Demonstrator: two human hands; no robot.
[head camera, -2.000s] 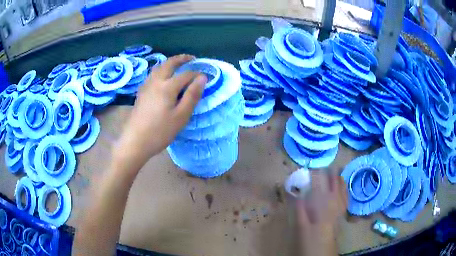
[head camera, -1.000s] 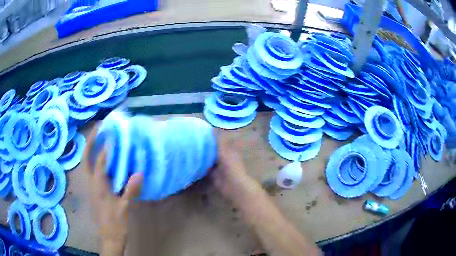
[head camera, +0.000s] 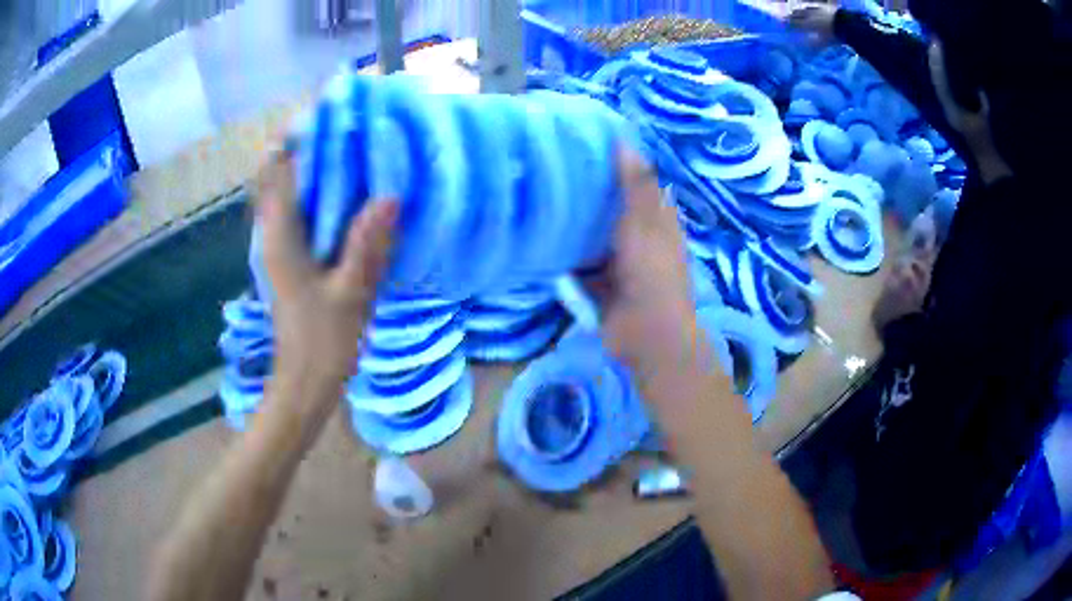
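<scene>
A stack of pleated ring discs (head camera: 494, 188) lies on its side in the air between my hands, over the heap of discs. My left hand (head camera: 323, 264) grips its left end, with the thumb in front. My right hand (head camera: 647, 252) holds its right end. The stack is blurred. The white glue bottle (head camera: 403, 487) lies on the board in front of a short pile of discs (head camera: 411, 405). The small teal and silver cylinder (head camera: 660, 481) lies near my right forearm.
Large discs (head camera: 553, 420) lie beyond the bottle, and a dense heap (head camera: 741, 141) extends to the right. Another heap (head camera: 47, 429) is at far left by the green conveyor (head camera: 176, 282). A person in dark clothes (head camera: 970, 294) is at the right. Metal uprights (head camera: 500, 47) stand behind.
The upright stack was tipped onto its side between both hands, then lifted and carried to the right. My right hand let go of the glue bottle. The view has swung right, bringing the other person in.
</scene>
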